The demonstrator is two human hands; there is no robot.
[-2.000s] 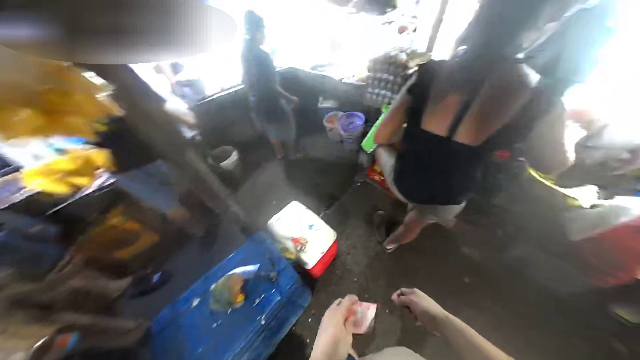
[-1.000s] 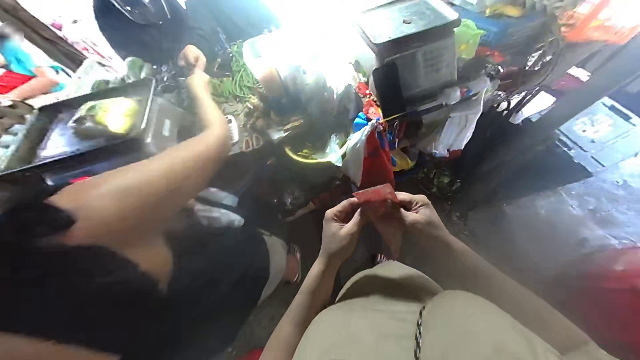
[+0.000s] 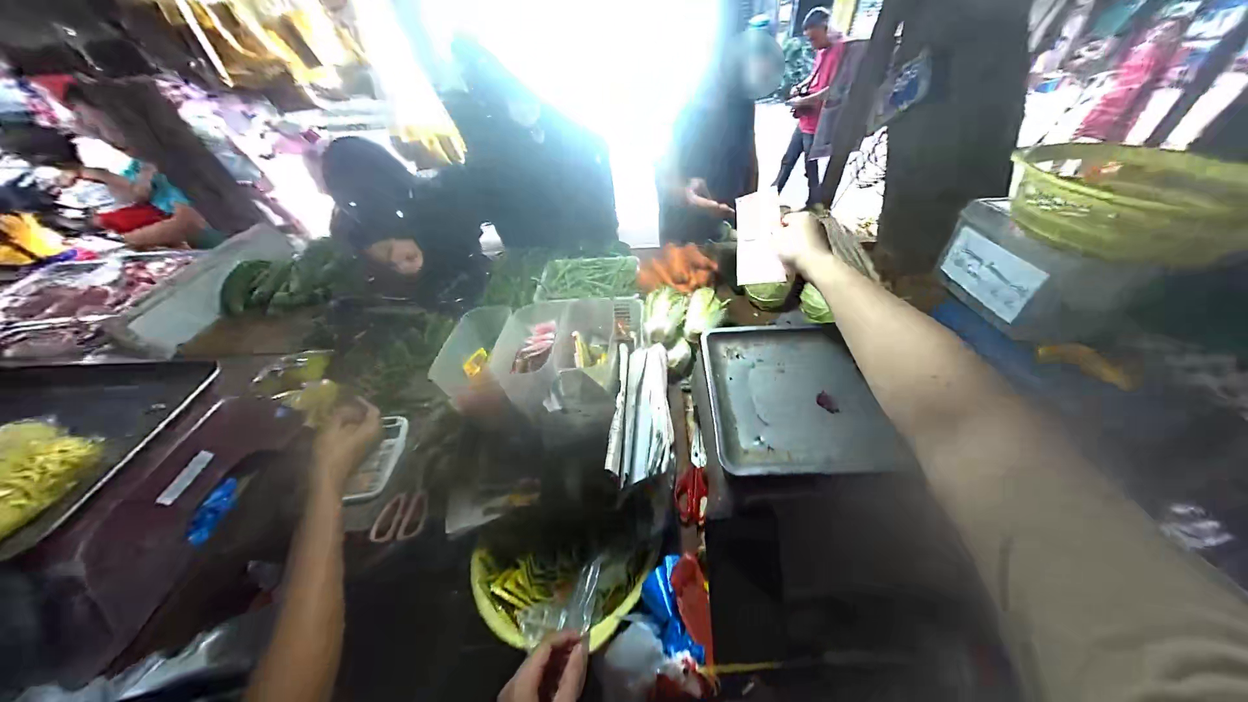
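My right hand [image 3: 801, 240] is stretched forward over the vegetable stall, shut on a pale rectangular piece of paper [image 3: 759, 237], washed out by light. Below it lie cabbages [image 3: 767, 294] and a metal tray [image 3: 804, 400] with a small dark scrap. At the bottom edge is my left hand [image 3: 551, 673], fingers curled, beside a clear plastic bag [image 3: 575, 604] over a yellow-rimmed basket [image 3: 480, 585] of yellow-green produce. Whether it grips the bag is unclear. Red-handled scissors [image 3: 691, 495] lie near folded papers [image 3: 643, 414].
Another person's hand [image 3: 346, 434] reaches in from the left, near a small white basket [image 3: 385, 458]. Clear plastic bins [image 3: 526, 356] and carrots [image 3: 678, 265] sit ahead. A yellow-green basin [image 3: 1121, 205] rests on a box at right. People stand across the stall.
My hands were together on a reddish note; now they are apart, the right one extended forward with the pale paper. The view has swung to the stall.
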